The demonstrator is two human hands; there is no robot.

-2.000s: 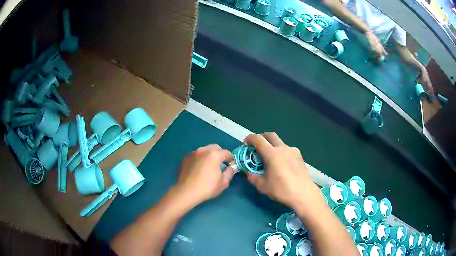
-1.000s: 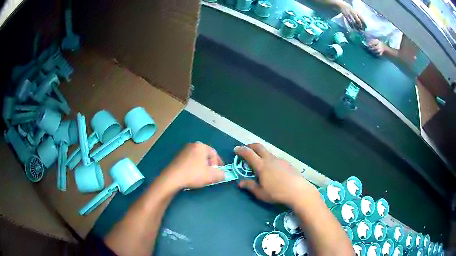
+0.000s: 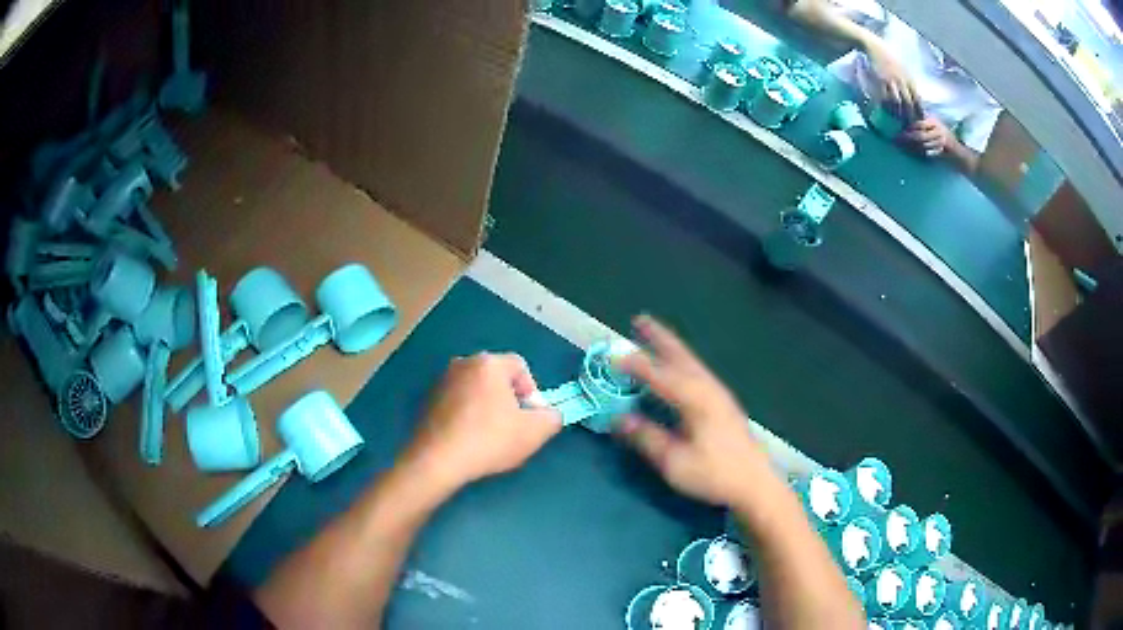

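Note:
A teal handled housing (image 3: 602, 391) is held above the dark green bench top (image 3: 493, 542), its round barrel towards the right and its open end facing up and towards me. My left hand (image 3: 487, 412) grips its handle. My right hand (image 3: 690, 418) is at the right side of the barrel with fingers spread, slightly blurred; I cannot tell if the fingertips touch it. Ring shapes show inside the barrel.
An open cardboard box (image 3: 370, 172) at left holds jumbled teal housings (image 3: 320, 437). Cup parts with white inserts (image 3: 724, 564) stand in rows at lower right. An assembled unit (image 3: 798, 234) lies on the conveyor belt (image 3: 665, 185). Across it, a person's hands (image 3: 930, 133) work near more cups.
The handle, covered by my hands at first, now shows in my left hand. My right hand's fingers have opened from the barrel. The unit on the belt has moved left.

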